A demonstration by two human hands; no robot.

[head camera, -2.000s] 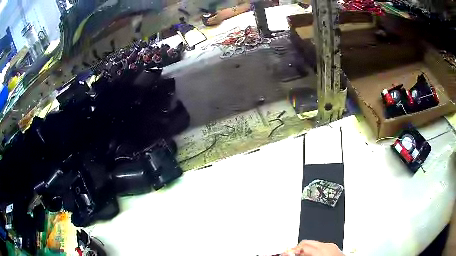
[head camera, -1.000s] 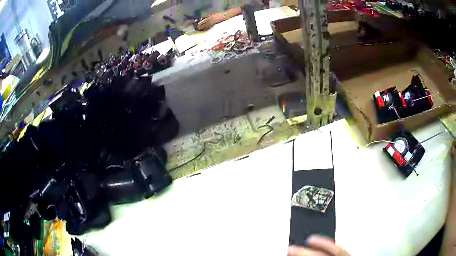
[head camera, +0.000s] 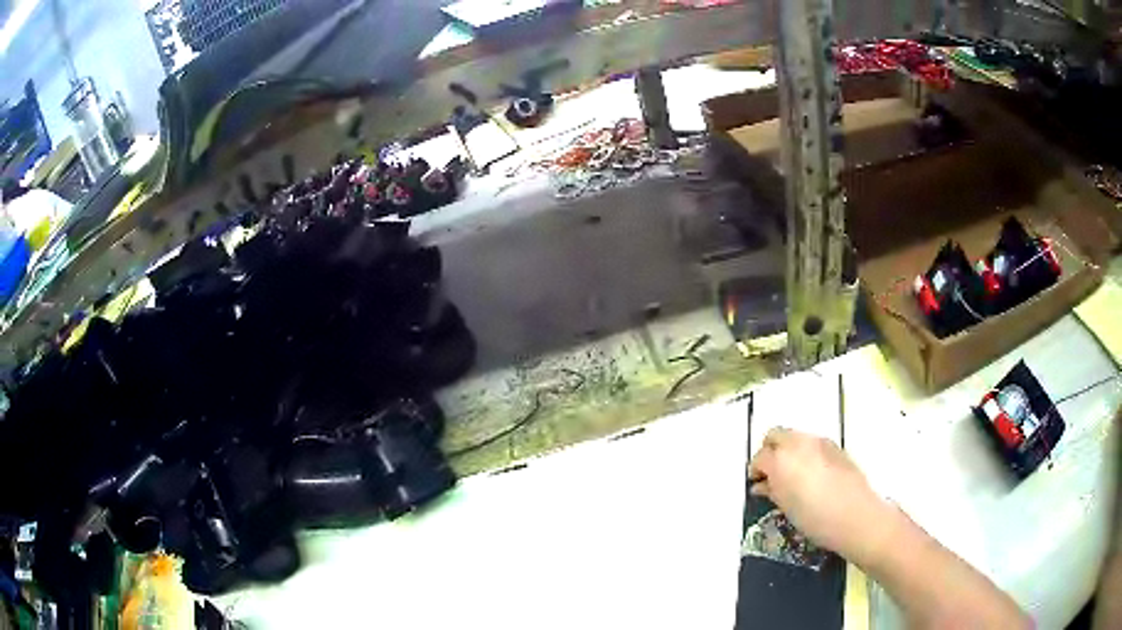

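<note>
A long black strip (head camera: 787, 599) with a pale section at its far end lies on the white bench. A small mottled grey-black piece (head camera: 778, 542) lies on the strip, partly covered by my right hand. My right hand (head camera: 818, 492) reaches in from the lower right, over the strip where black meets pale. Its fingers are bent together at the strip's left edge; whether they pinch anything is hidden. My left hand is not in view. A black unit (head camera: 1021, 418) with a silver disc and red part stands tilted on the bench at the right.
Black plastic housings (head camera: 345, 474) are heaped at left. A cardboard box (head camera: 972, 357) at right holds two similar units. A metal upright (head camera: 812, 185) stands at the bench's back edge. Loose wires (head camera: 615, 154) lie behind. Bare skin (head camera: 1111, 542) shows at the right edge; whose is unclear.
My right hand has come up from the bottom edge to the strip's far part, now partly covering the mottled piece. The view has shifted; the person's hand at the back is gone from view.
</note>
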